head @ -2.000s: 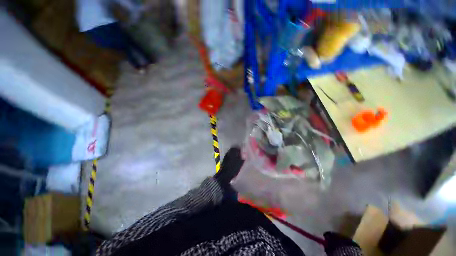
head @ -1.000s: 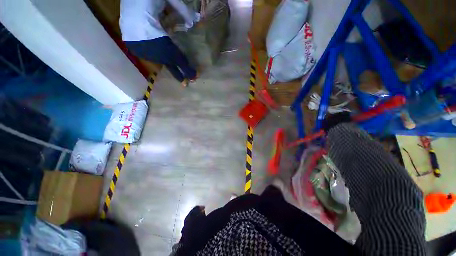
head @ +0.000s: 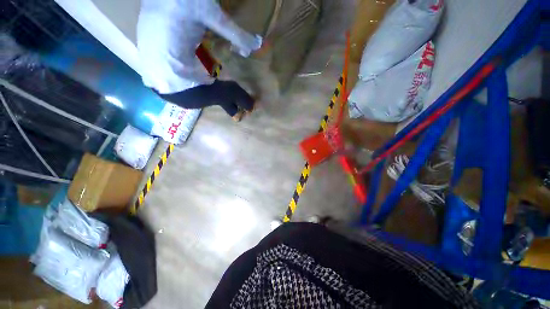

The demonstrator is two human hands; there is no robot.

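The broom (head: 431,119) leans against the blue rack (head: 422,140), its red handle slanting up to the right and its red and yellow head low beside the rack. The red dustpan (head: 318,148) lies on the floor over the striped tape, with its thin handle upright against the cartons. A large grey-green bale (head: 293,39) stands at the top, with another person's hand at it. My left hand is not in view. My right hand is not in view; only a blurred dark sleeve shows at the lower right.
A person in a white top (head: 175,48) bends beside the bale. White courier bags (head: 395,72) lie right of the aisle. A carton (head: 105,183) and more white parcels (head: 75,253) line the left. Striped tape (head: 297,193) runs along the floor. White strapping (head: 419,181) lies beneath the rack.
My right hand has let go of the broom and left the picture. The broom now leans on the rack. The view has shifted, and the person and bale appear nearer.
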